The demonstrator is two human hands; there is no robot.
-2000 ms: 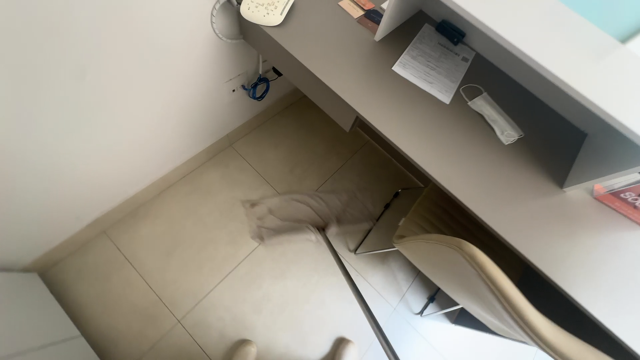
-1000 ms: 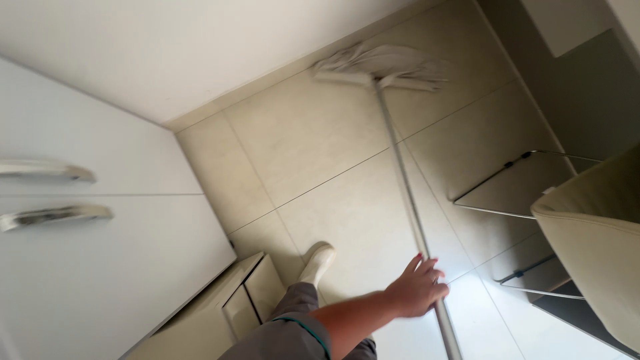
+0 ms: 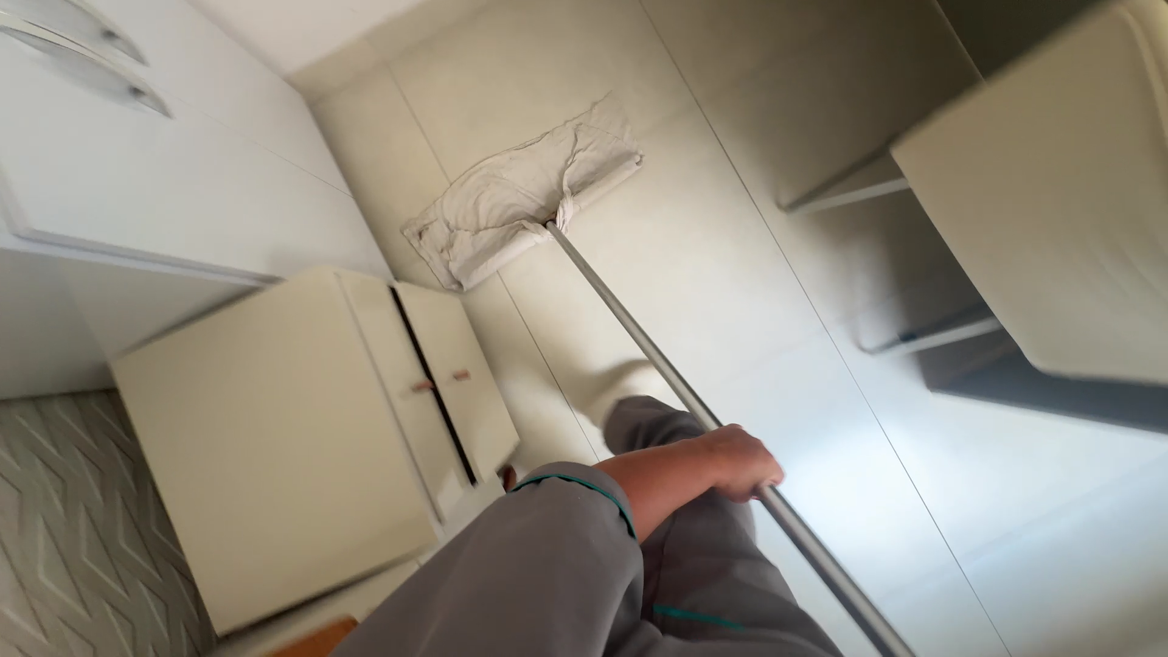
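My left hand (image 3: 744,463) is closed around the metal pole (image 3: 639,333) of a flat mop, below the middle of the view. The pole slants from the lower right edge up to the mop head, which is wrapped in a wrinkled, pale floor cloth (image 3: 520,187). The cloth lies spread on the light floor tiles, with a loose flap on its far side. A grey sleeve with teal trim (image 3: 575,488) covers my upper arm. My right hand is out of view, as is the upper end of the pole.
Left of the mop stand a cream cabinet (image 3: 274,438) with small drawers and a white unit (image 3: 164,155) with metal handles. A beige chair (image 3: 1058,201) with metal legs is at right. The wall's baseboard (image 3: 356,64) runs beyond the cloth. My trouser leg (image 3: 657,424) is near the pole.
The cloth-covered mop head has moved away from the wall's baseboard, nearer to the cream cabinet. My left hand, with fingers partly lifted one second ago, is now closed on the pole. The view has shifted.
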